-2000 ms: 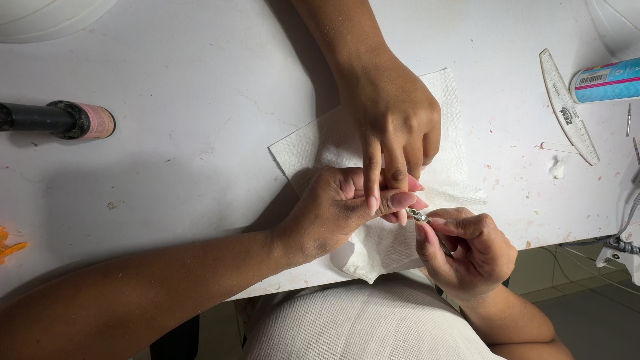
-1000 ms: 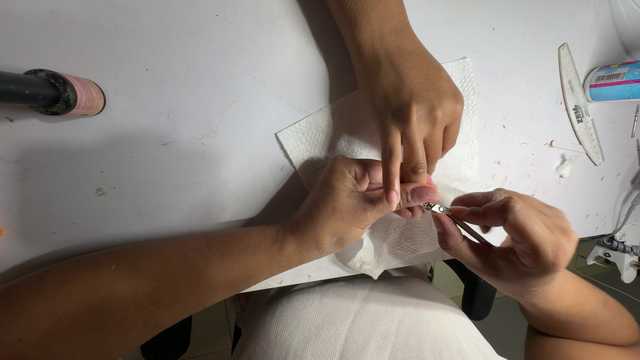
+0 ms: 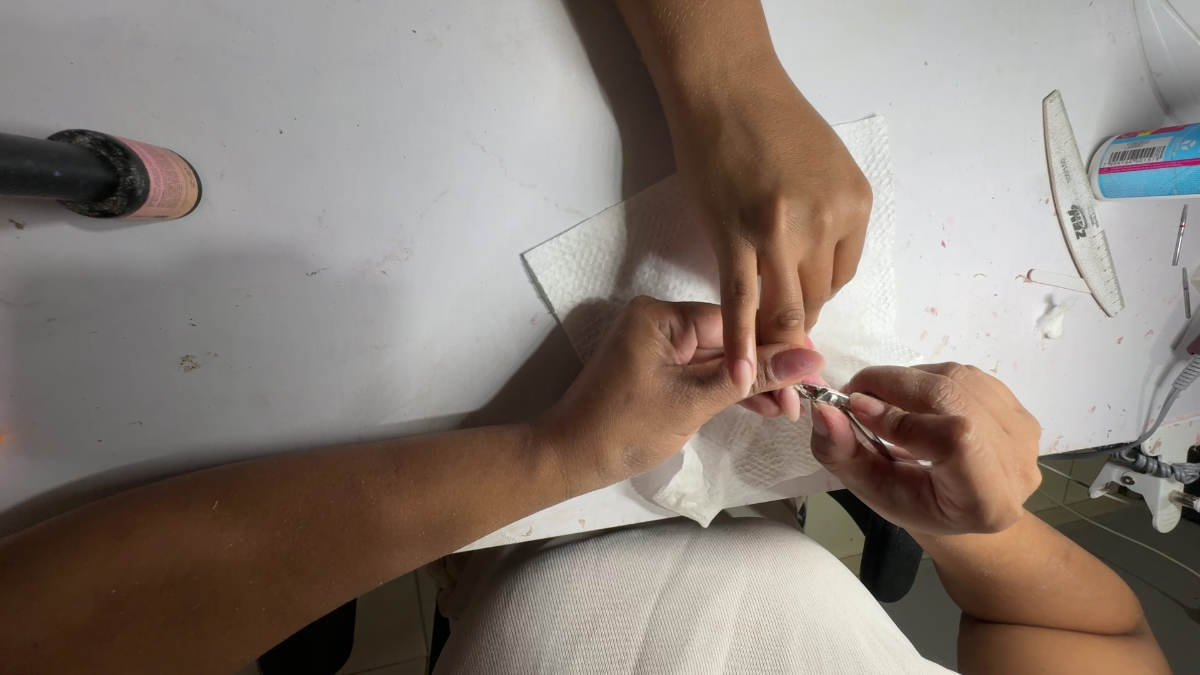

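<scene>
My left hand (image 3: 656, 384) holds a finger of the other person's hand (image 3: 783, 206), which reaches in from the top edge, palm down. My left thumb lies across the fingertips. In my right hand (image 3: 937, 441) are metal cuticle nippers (image 3: 832, 397), pinched between thumb and fingers, their jaws at the tip of the held finger. The exact contact of the jaws is hidden by my left thumb and the fingertips. Under the hands lies a white textured paper towel (image 3: 600, 253), its lower corner crumpled over the table's near edge.
A dark bottle with a pink label (image 3: 164, 180) lies at the left. At the right are a curved nail file (image 3: 1080, 211), a blue-and-white container (image 3: 1148, 164), a thin stick (image 3: 1057, 279), a cotton piece (image 3: 1051, 321), small metal bits (image 3: 1179, 234) and a white clamp with a cable (image 3: 1148, 483).
Between the earlier frames my right hand moved right and its grip on the nippers changed, showing more of the handles. Both hands still keep their holds near the other person's fingertips.
</scene>
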